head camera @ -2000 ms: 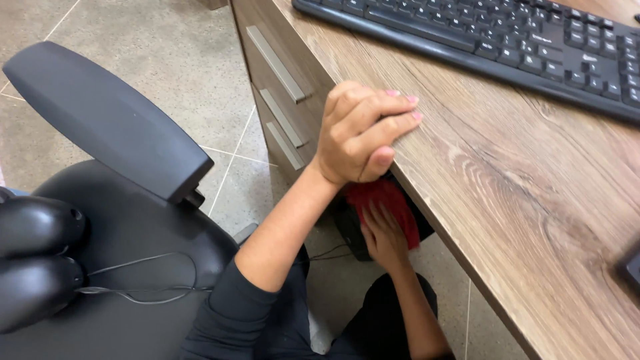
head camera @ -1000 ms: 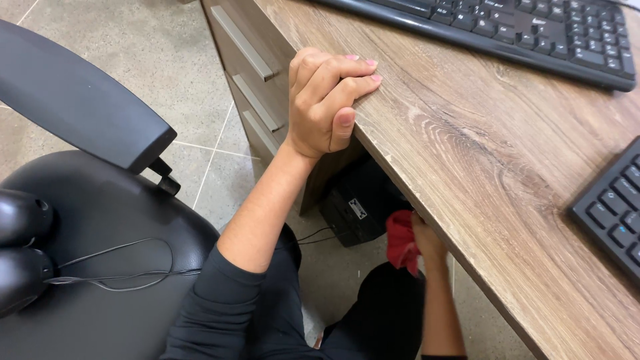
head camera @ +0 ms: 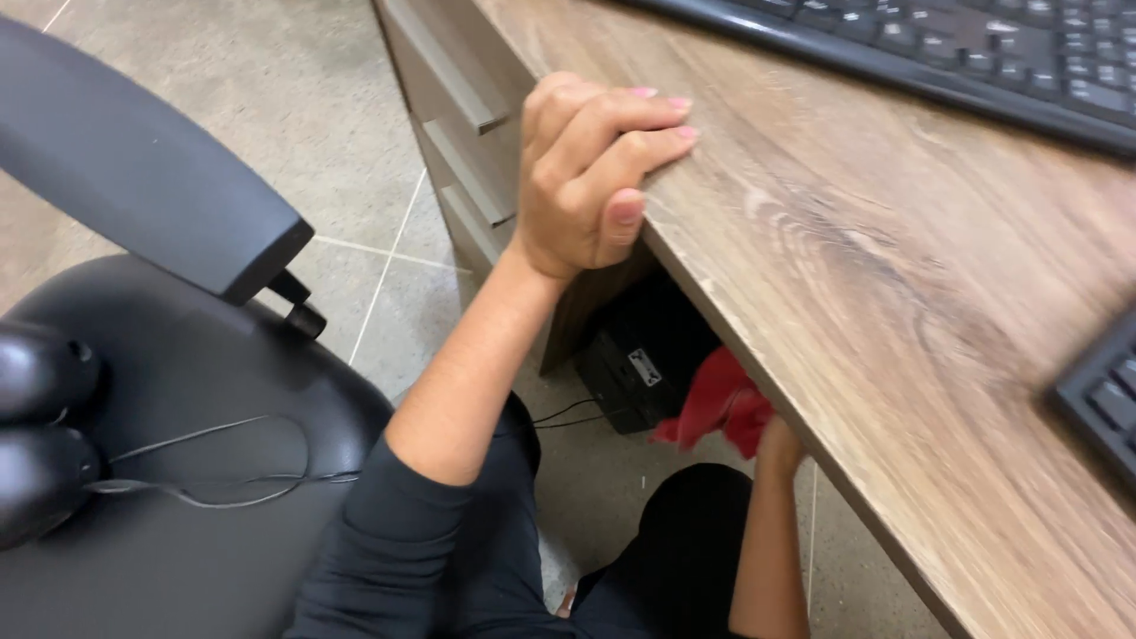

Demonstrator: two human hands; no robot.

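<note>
My left hand (head camera: 586, 173) rests on the edge of the wood-grain desk (head camera: 852, 266), fingers bent over the top and thumb against the side; it holds no loose thing. Below the desktop, my right hand (head camera: 781, 448) has hold of a red cloth (head camera: 728, 404), its fingers partly hidden by the cloth and the desk edge. Beside the cloth, under the desk, a black computer case (head camera: 626, 359) with a small pale label stands on the floor, its far part in shadow.
A black keyboard (head camera: 887, 67) lies at the desk's back edge, another black keyboard (head camera: 1105, 399) at the right. Drawers with metal handles (head camera: 448, 67) are left of my left hand. At the left stands a black chair (head camera: 222, 373) with an armrest (head camera: 151, 151), black speakers (head camera: 40, 435) and cables.
Two seconds ago my right hand lay flat on the red cloth against the black case; now it holds the cloth to the right of the case. My left hand has stayed on the desk edge.
</note>
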